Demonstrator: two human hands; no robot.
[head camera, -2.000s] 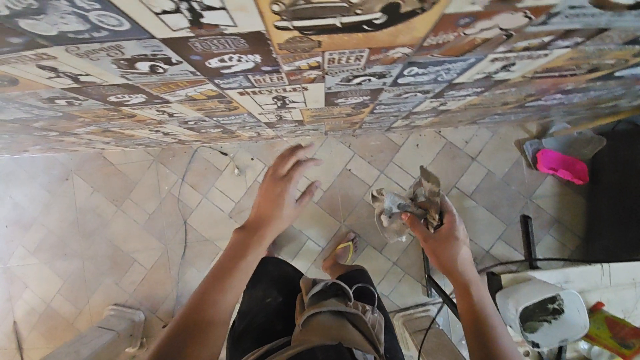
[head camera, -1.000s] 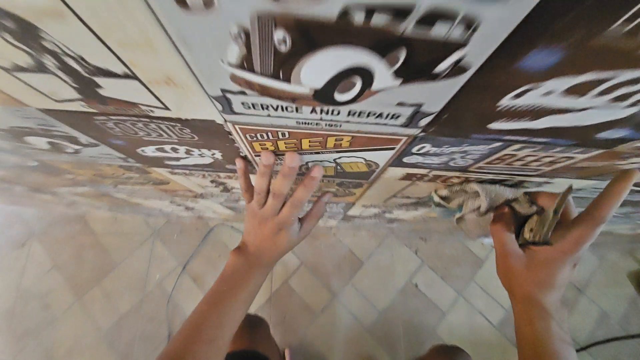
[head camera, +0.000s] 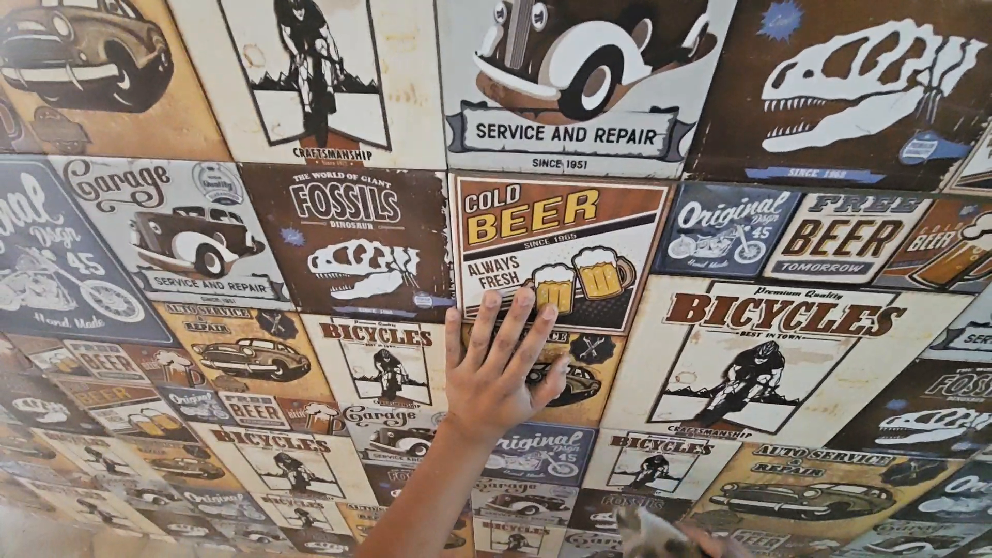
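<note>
A wall covering printed with vintage poster panels (head camera: 562, 248) fills nearly the whole view. My left hand (head camera: 496, 380) lies spread on it, its fingertips at the lower edge of the panel with two beer mugs, and it holds nothing. Low in the view, right of centre, my right hand (head camera: 709, 542) is mostly cut off by the bottom edge. It has hold of a crumpled greyish cloth (head camera: 651, 535), which is blurred and partly out of view, close to the printed surface.
A strip of pale tiled floor (head camera: 101, 542) shows at the bottom left, below the printed wall.
The view has swung up from the floor to the wall. My left hand was raised over the floor at first and now rests on the printed surface. The cloth has stayed in my right hand.
</note>
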